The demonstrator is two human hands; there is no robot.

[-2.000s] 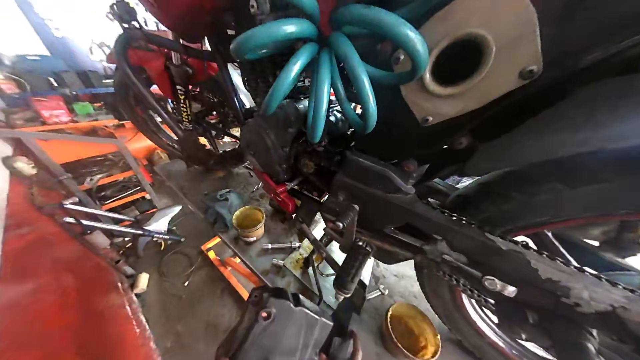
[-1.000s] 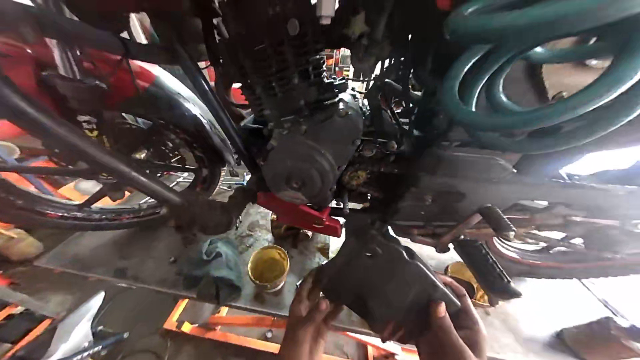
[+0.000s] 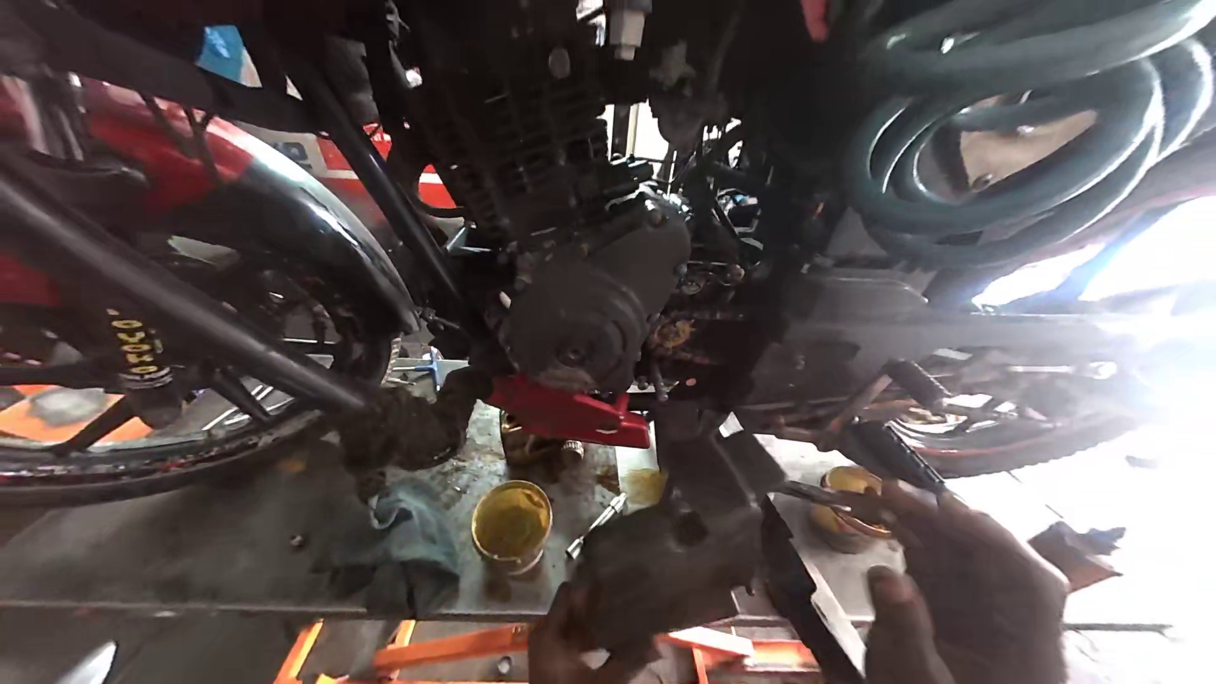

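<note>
A black motorcycle cover [image 3: 665, 551] is held low in front of the engine, its edges blurred. My left hand [image 3: 575, 636] grips its lower left side. At its right, my right hand [image 3: 959, 579] has fingers on a thin dark part that reaches out from the cover; whether the two are joined I cannot tell. Above stands the motorcycle engine with its round side cover [image 3: 579, 323]. A red bracket or lever [image 3: 570, 413] sits just under it. The sprocket area [image 3: 673, 334] lies exposed behind the round cover.
On the grey platform [image 3: 228, 551] are a yellow-lined tub [image 3: 513, 527], a socket tool [image 3: 597, 525], a blue-grey rag [image 3: 408, 532] and a second tub [image 3: 850, 503] behind my right hand. Coiled teal hose [image 3: 1026, 218] hangs upper right. Orange metal framing [image 3: 456, 651] lies below.
The view has swung toward the engine and come nearer. My right hand has shifted from the cover's right edge to the thin part beside it; the cover has turned in my hands.
</note>
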